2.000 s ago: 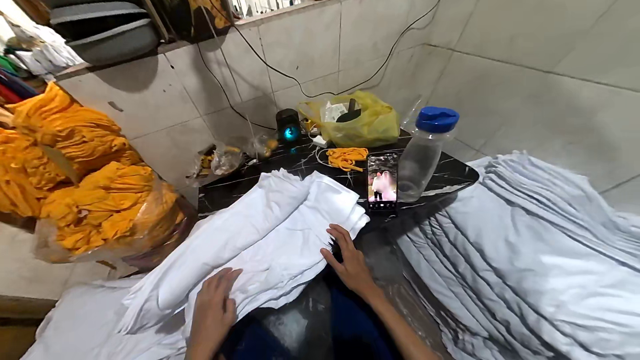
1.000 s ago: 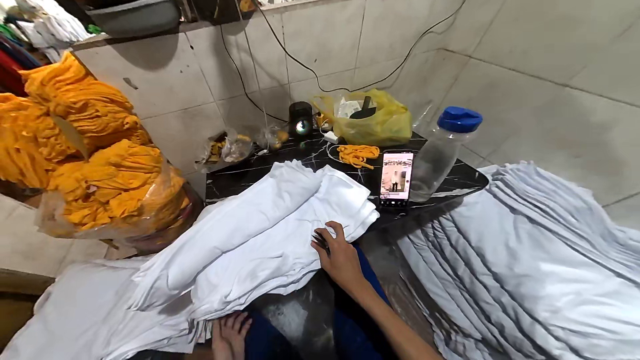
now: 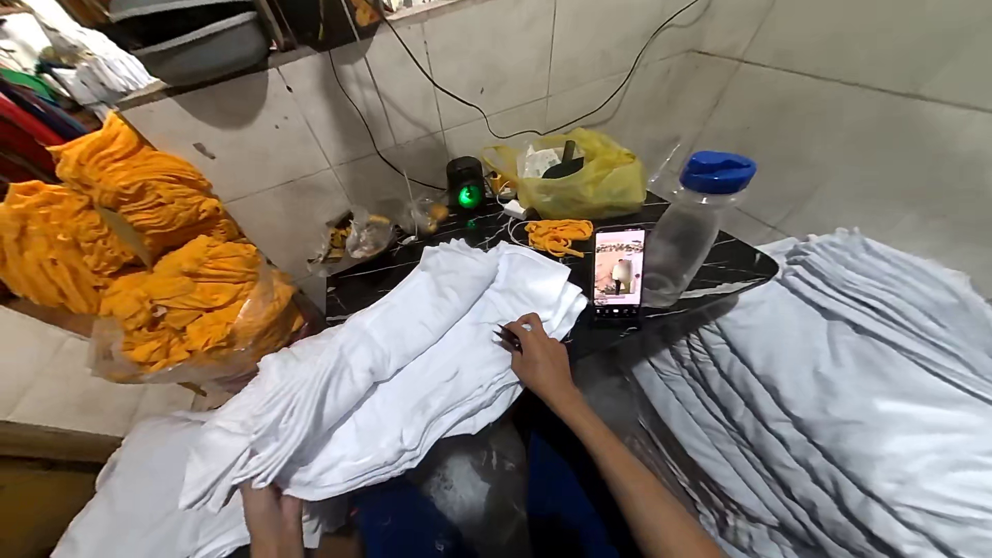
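Observation:
A stack of white fabric pieces [image 3: 411,387] lies slanting from the black marble-patterned table [image 3: 736,267] down over my lap. My right hand [image 3: 539,356] rests at the stack's right edge, its fingers closed around a small dark pointed tool, perhaps thread snips [image 3: 508,338]. My left hand [image 3: 271,515] is at the lower left, its fingers hidden beneath the hanging ends of the white fabric, so its grip does not show. Just beyond the stack, a phone [image 3: 618,271] with a lit screen leans upright against a clear bottle with a blue lid [image 3: 686,232].
Orange fabric bundles [image 3: 194,302] in clear plastic stand at left. More pale fabric is heaped at right [image 3: 837,372] and lower left [image 3: 132,488]. On the table are a yellow plastic bag [image 3: 581,178], an orange cord [image 3: 559,235] and a black device with a green light [image 3: 466,184].
My left hand has gone from on top of the white fabric to under its lower left end. My right hand remains at the right edge, with the dark tool now showing more plainly.

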